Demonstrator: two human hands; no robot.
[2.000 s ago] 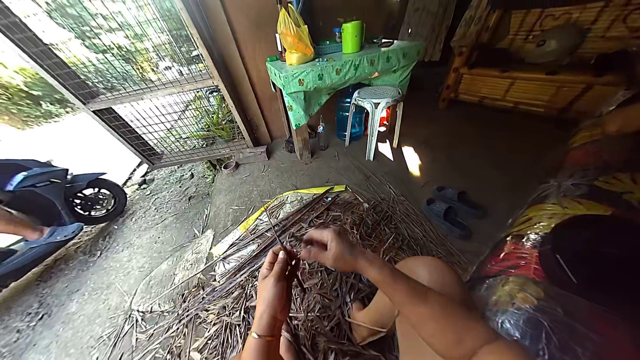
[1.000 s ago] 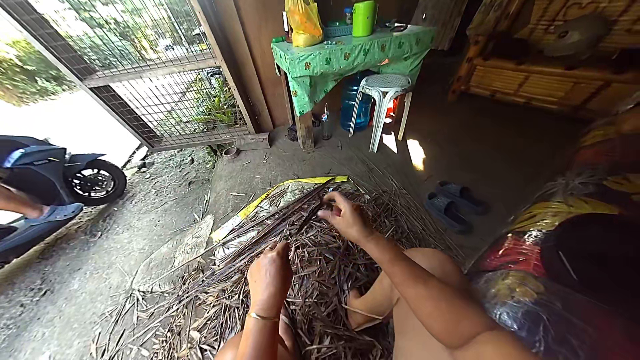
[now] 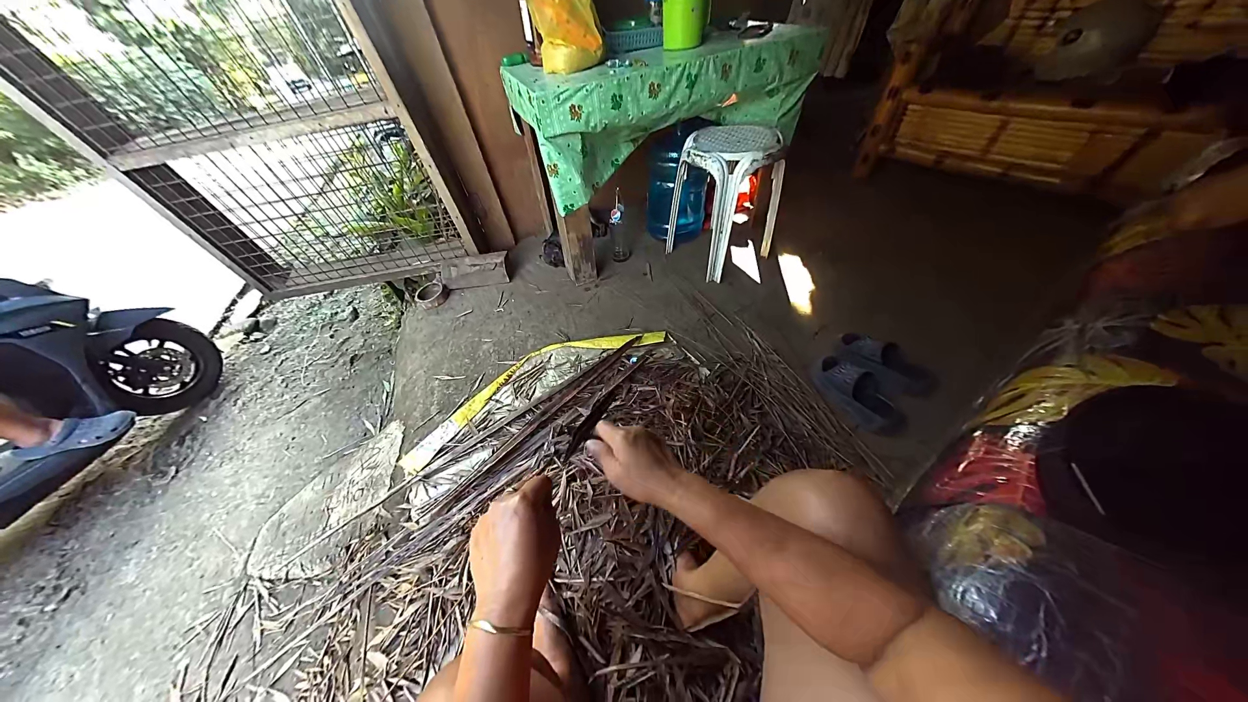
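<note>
My left hand, a bangle on its wrist, is closed in a fist above the pile of dry brown leaf strips; what it grips is too small to tell. Up and to the right of it, my right hand has thumb and fingers closed on a dark knife-like blade that points up and away. Long thin leaf ribs lie side by side just beyond my left hand. Beneath the pile shows a pale sack with a yellow edge. My bare foot rests at the pile's right.
Rubber slippers lie on the floor at right. Ahead stand a table with a green cloth and a white plastic stool. A wire-mesh gate and a scooter with a person's foot are at left. Plastic-wrapped furniture is close at right.
My hands were close together two seconds earlier, then drew apart. Since one second ago my right hand has come down and back, nearer to my left.
</note>
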